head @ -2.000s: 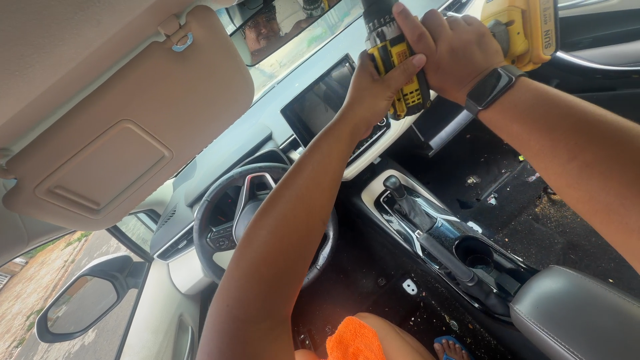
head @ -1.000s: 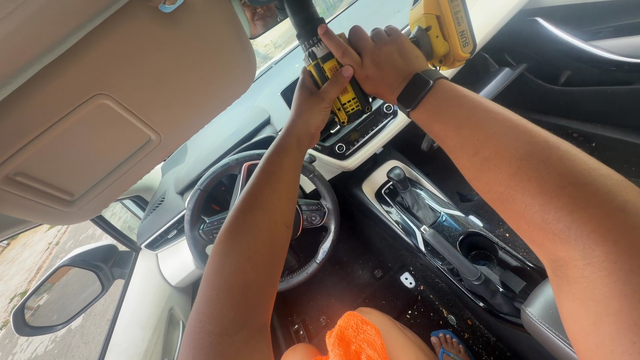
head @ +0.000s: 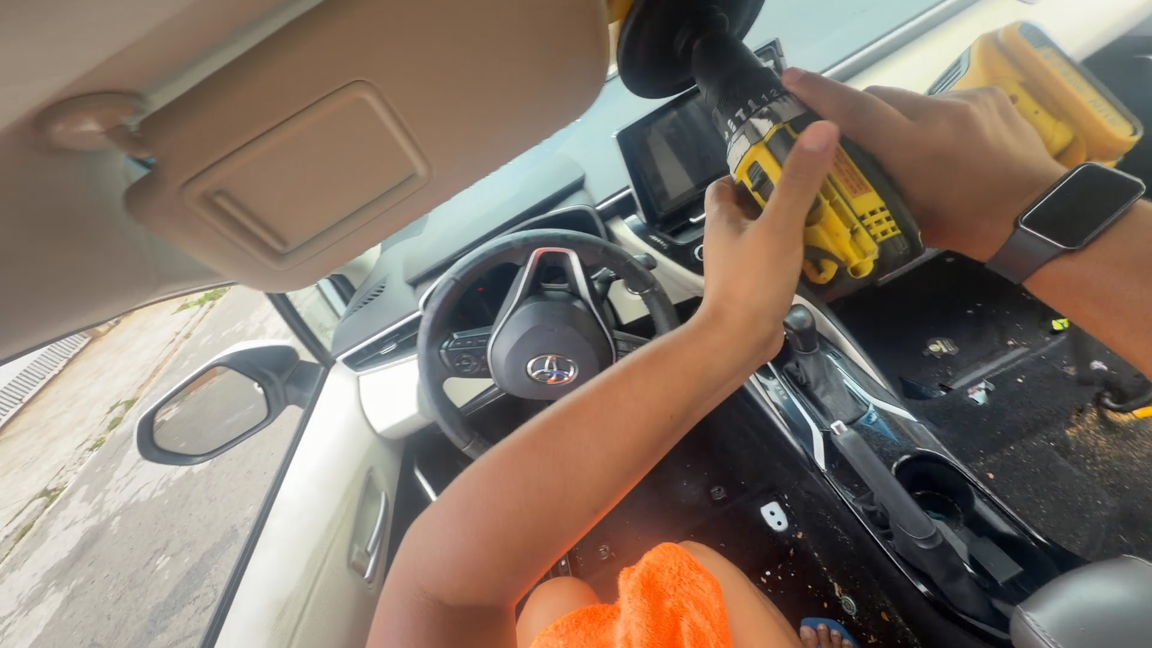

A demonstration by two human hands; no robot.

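Both of my hands hold a yellow and black cordless drill (head: 841, 202) up near the car's ceiling. My left hand (head: 760, 243) supports its body from the near side, thumb raised along the housing. My right hand (head: 954, 162) wraps the drill from the right, its index finger stretched toward the numbered collar; the grip is mostly hidden behind it. A yellow battery (head: 1071, 99) sticks out beyond the right wrist, which wears a black smartwatch (head: 1083, 207). At the drill's front is a round dark disc (head: 661, 45), cut off by the top edge, close to the beige sun visor (head: 468, 117).
Below are the steering wheel (head: 551, 337), touchscreen (head: 677, 153), gear lever (head: 801, 328), raised-looking handbrake lever (head: 886, 486) and armrest (head: 1093, 607). An orange cloth (head: 675, 598) lies on my lap. Debris is scattered on the dark floor (head: 999, 432). The side mirror (head: 211, 405) shows at left.
The view has shifted, and the disc at the drill's front now shows beside the sun visor. Both hands have kept hold of the drill throughout.
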